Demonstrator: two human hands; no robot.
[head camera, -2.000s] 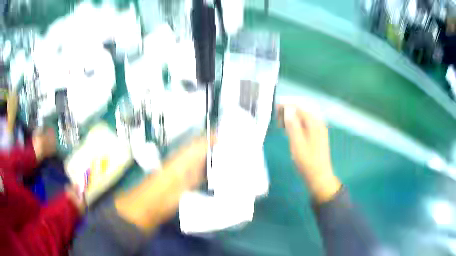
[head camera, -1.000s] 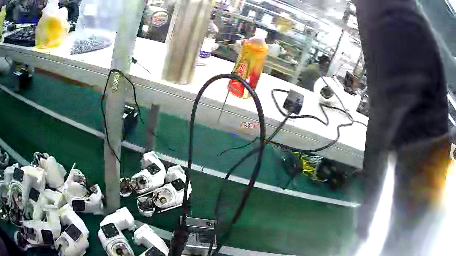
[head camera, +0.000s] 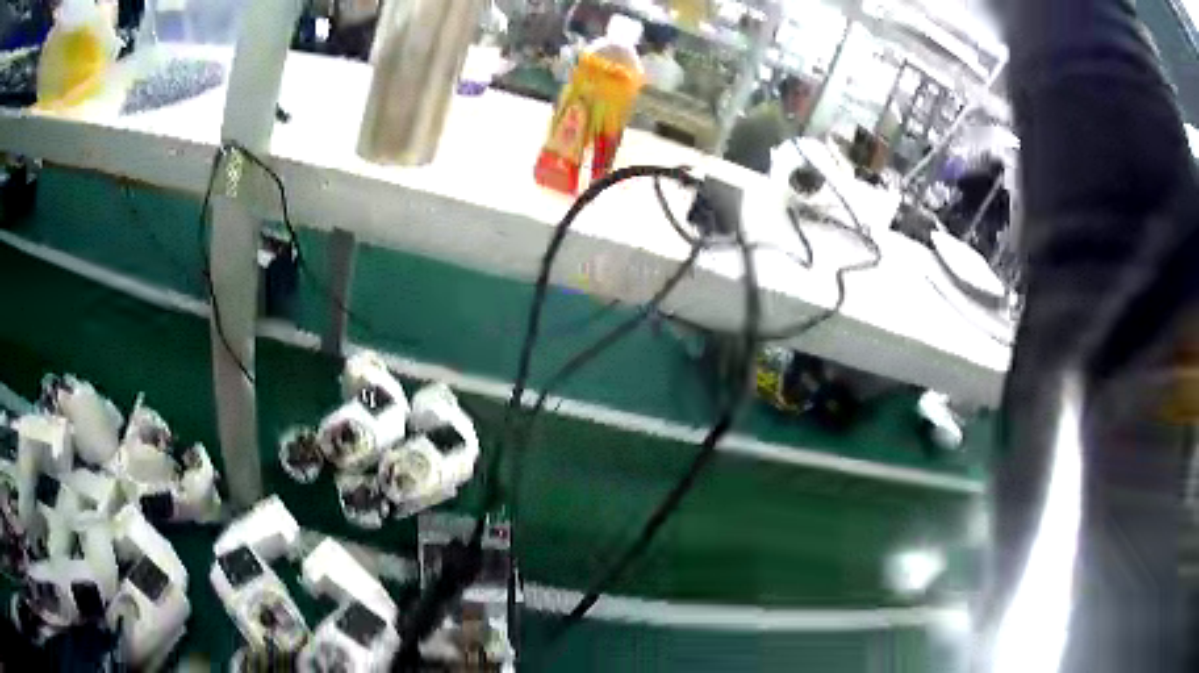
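Neither of my hands can be made out. A large blurred dark sleeve (head camera: 1104, 197) fills the right side, with an orange-brown blur at the right edge that I cannot identify. Open white camera housings (head camera: 401, 454) with round openings lie in groups at the lower left. A black cord (head camera: 537, 316) loops up in front of the shelf and runs down to the bottom edge. A blurred dark shape there may be the screwdriver. Behind it is a small silvery box (head camera: 493, 559), partly hidden.
A white shelf (head camera: 842, 316) crosses above the green bench, with a grey post (head camera: 237, 302) at left. On it stand a metal cylinder (head camera: 418, 79), an orange bottle (head camera: 592, 112), a clear bag of grey specks (head camera: 171, 82) and cables. A person (head camera: 776, 125) is behind.
My hands and the white camera between them have left view. The view has swung up to the shelf. Over the last second, shelf and housings shifted left and up in the picture.
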